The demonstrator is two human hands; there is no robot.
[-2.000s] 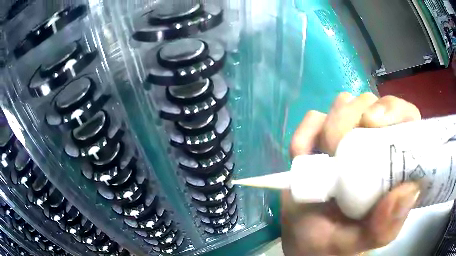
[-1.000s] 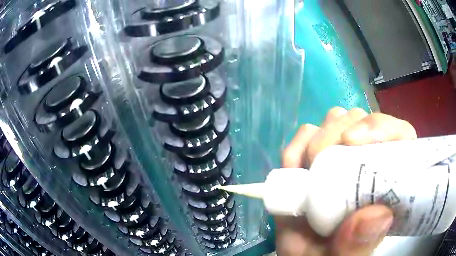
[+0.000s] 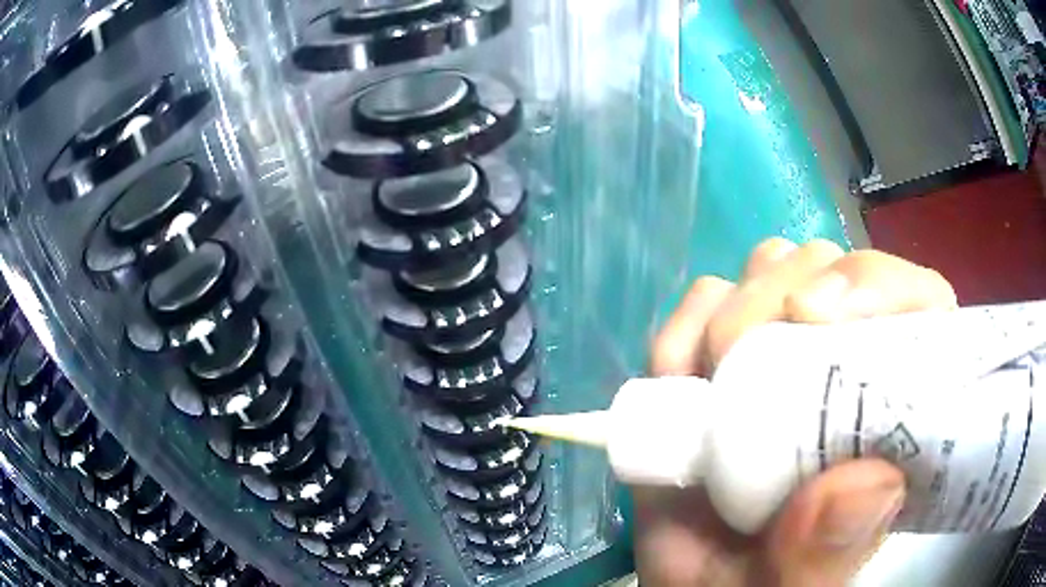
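Observation:
A white squeeze bottle (image 3: 872, 419) with dark print and a diamond mark lies sideways in my right hand (image 3: 803, 287), fingers behind it and thumb in front. Its thin pale yellow nozzle (image 3: 556, 428) points left, and its tip is at a black part in the lower half of the nearest row; whether it touches cannot be told. Glossy black round parts (image 3: 430, 189) stand on edge in close rows in a clear plastic tray (image 3: 608, 172). My left hand is not in view.
The tray lies on a green bench top (image 3: 757, 149), which shows along its right side. A grey panel (image 3: 906, 92) with a dark edge and a dark red surface (image 3: 963, 235) are at the upper right.
The bottle and my right hand have moved left and slightly down compared with the oldest frame. The nozzle tip has shifted left along the nearest row. The view has shifted slightly.

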